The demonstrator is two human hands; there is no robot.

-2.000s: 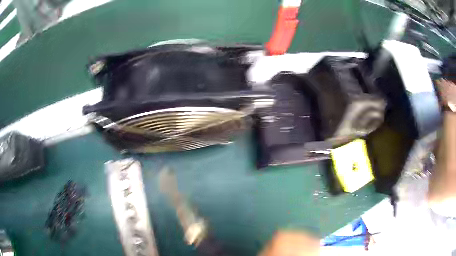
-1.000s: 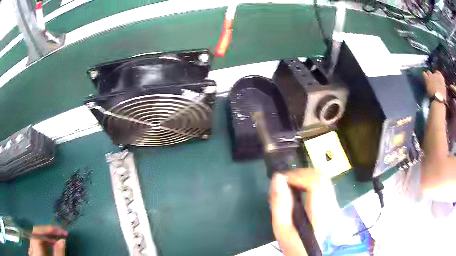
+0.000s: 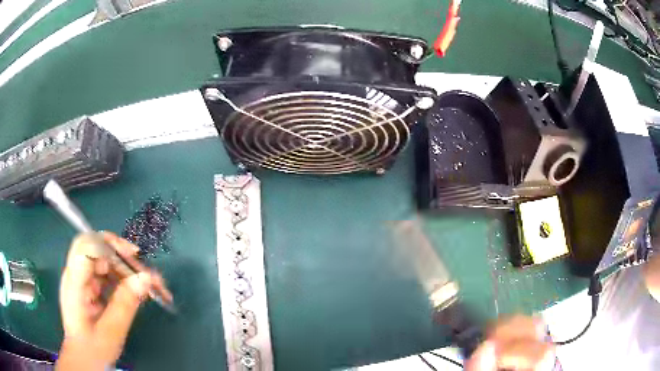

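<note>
The fixture strip (image 3: 263, 290) lies upright in front of me, with a wavy groove and a row of small round parts in its seats. My left hand (image 3: 105, 293) holds the tweezers (image 3: 71, 210) to the left of the strip, with their thin end pointing down right. My right hand (image 3: 512, 346), blurred at the bottom edge, holds the soldering iron (image 3: 427, 268), its barrel pointing up left, clear of the strip. The loose heap of small black components (image 3: 150, 224) lies between the tweezers and the strip.
A black fan (image 3: 315, 134) stands behind the strip. Right of it are a black waste tray (image 3: 463, 148), an iron stand (image 3: 553, 163), a yellow sponge (image 3: 544, 230) and a soldering station (image 3: 629, 232). Stacked fixtures (image 3: 65, 159) and a solder spool (image 3: 20, 282) are at left.
The view has shifted, so the bench items sit further right. My left hand has come further into view with the tweezers. The soldering iron has moved from over the waste tray down towards me.
</note>
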